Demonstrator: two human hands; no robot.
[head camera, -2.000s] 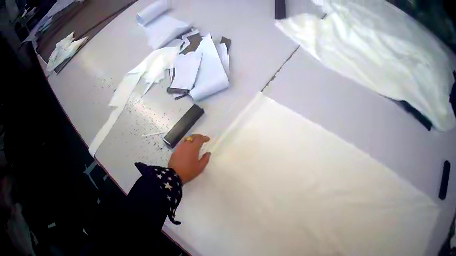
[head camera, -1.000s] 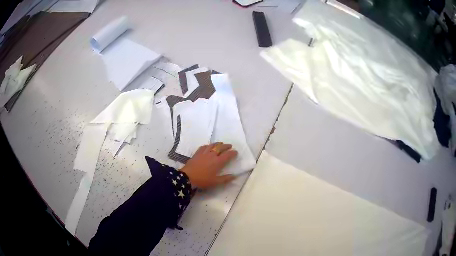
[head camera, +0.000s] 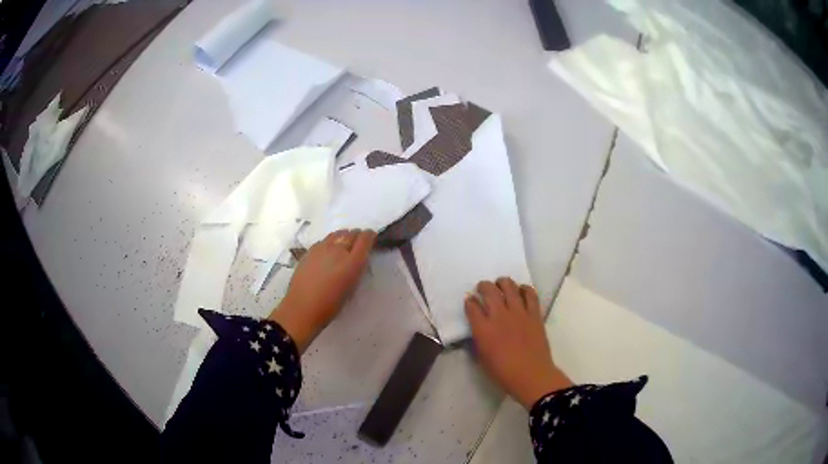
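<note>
My left hand (head camera: 329, 283) grips the lower edge of a smaller white pattern piece (head camera: 377, 195), with brown checked cloth (head camera: 408, 225) beside and under it. My right hand (head camera: 510, 333) is on the lower right end of a larger white pattern piece (head camera: 472, 231), fingers close together at its edge; whether the thumb is under it is hidden. More brown checked cloth (head camera: 451, 136) shows at the top of this pile. A dark rectangular weight (head camera: 399, 390) lies on the table just below the pieces.
Creamy cloth (head camera: 663, 362) lies flat at lower right. A large white cloth heap (head camera: 726, 127) is at upper right, with another dark weight (head camera: 548, 24) near it. Rolled pattern paper (head camera: 238, 36) is at upper left, white offcuts (head camera: 207, 272) left of the hands, brown cloth (head camera: 100, 54) far left.
My right hand has come into view onto the larger piece. My left hand has moved from that piece to the smaller one, which has shifted and turned away from it. The lower weight is now exposed.
</note>
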